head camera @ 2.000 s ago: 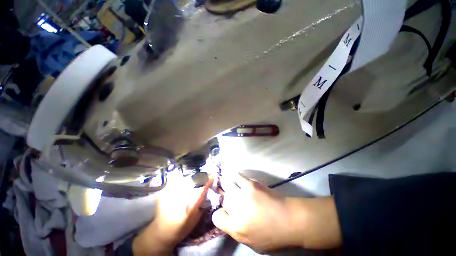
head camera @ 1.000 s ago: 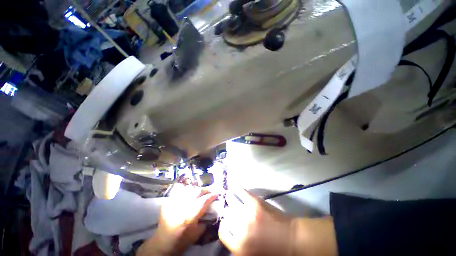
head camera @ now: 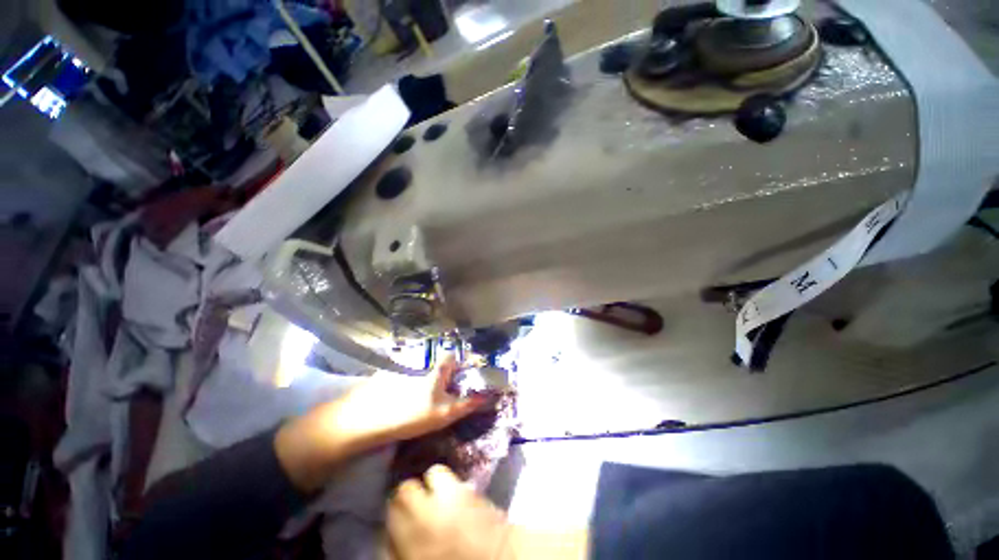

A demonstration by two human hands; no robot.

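Note:
The beige sewing machine (head camera: 657, 186) lies across the view, with its needle area in bright glare. Speckled maroon-and-white knit fabric (head camera: 466, 443) lies under and in front of the needle area. My left hand (head camera: 367, 416) lies flat on the fabric, its fingertips by the presser foot; the contact is washed out by glare. My right hand (head camera: 444, 520) is nearer to me at the bottom edge, its fingers curled on the fabric's near end. The lamp (head camera: 294, 352) glows left of the needle.
Grey and maroon cloth (head camera: 153, 317) is heaped at the left. A wide white band (head camera: 318, 181) stands at the machine's front end. Reddish snips (head camera: 630, 317) lie on the bed. A size label ribbon (head camera: 811, 279) and broad white elastic (head camera: 953, 120) hang over the arm. A metal plate (head camera: 537, 93) stands on top.
The view has shifted, so the machine's top shows more. My right hand has moved back from the needle toward the bottom edge. My left hand stays by the presser foot, flatter and more stretched out.

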